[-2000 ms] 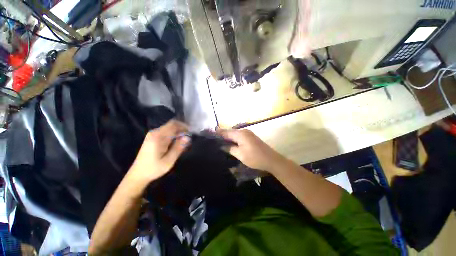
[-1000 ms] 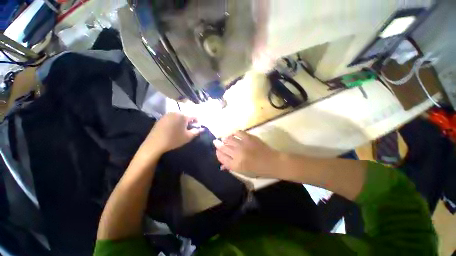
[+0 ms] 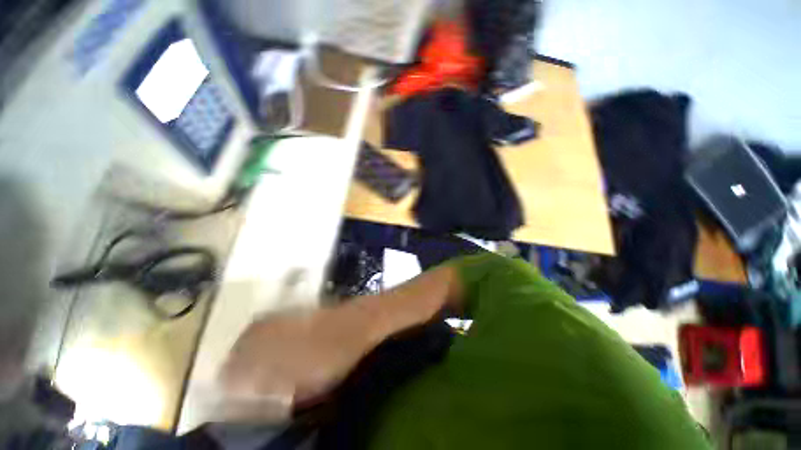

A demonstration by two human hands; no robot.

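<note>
My right hand point(image 3: 272, 356) is blurred over the pale table edge point(image 3: 285, 206) at lower left. Its fingers cannot be made out, nor whether it holds anything. Black fabric point(image 3: 382, 373) lies below my right wrist and forearm. My left hand is not in view. The sewing machine's needle area point(image 3: 114, 373) is a bright glare at the lower left edge, with dark parts beside it. Black-handled scissors point(image 3: 180, 272) lie on the machine bed, above and left of my right hand.
The control panel point(image 3: 206, 119) is at upper left, with a green-handled tool point(image 3: 256, 163) below it. A wooden table point(image 3: 562, 167) bears a black garment point(image 3: 461, 167), orange-red cloth point(image 3: 439, 61) and a dark phone-like object point(image 3: 384, 171). A red box point(image 3: 725, 354) is at lower right.
The view has swung far to the right. My left hand and the heaped garments have left the picture. The wooden table and items at right have come into view.
</note>
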